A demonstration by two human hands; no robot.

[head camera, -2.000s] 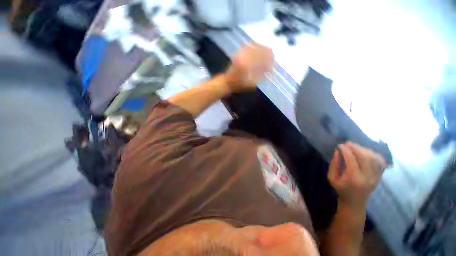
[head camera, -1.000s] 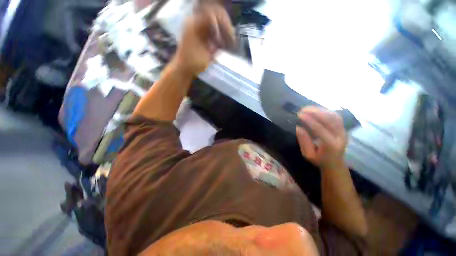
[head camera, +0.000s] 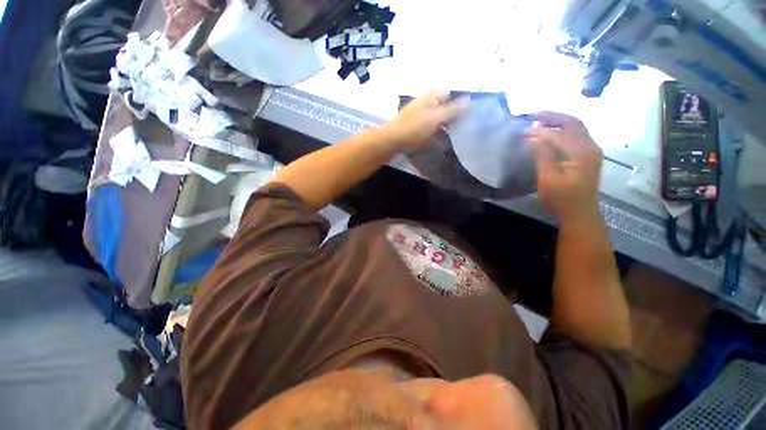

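My left hand [head camera: 427, 119] holds the left end of a dark grey curved panel [head camera: 437, 161] at the table's front edge. My right hand [head camera: 564, 151] grips the right end, with fingertips pinched at its top. A paler grey-white curved piece [head camera: 487, 141] lies over the dark panel between my hands; whether it is a separate piece I cannot tell. A loose pile of small black labels [head camera: 361, 40] with white marks lies on the table, up and left of my hands. The sewing machine's needle area [head camera: 598, 74] is in glare above my right hand.
A phone [head camera: 690, 143] lies right of my hands, with dark scissors loops [head camera: 704, 235] below it. White curved pieces [head camera: 260, 49] lie upper left. White fabric scraps [head camera: 168, 80] cover the left side surface. A grey mesh basket [head camera: 724, 401] stands lower right. The machine head [head camera: 672, 34] is upper right.
My left hand has come from the upper left onto the panel's left end. My right hand remains on the right end. A pale curved surface now shows between my hands.
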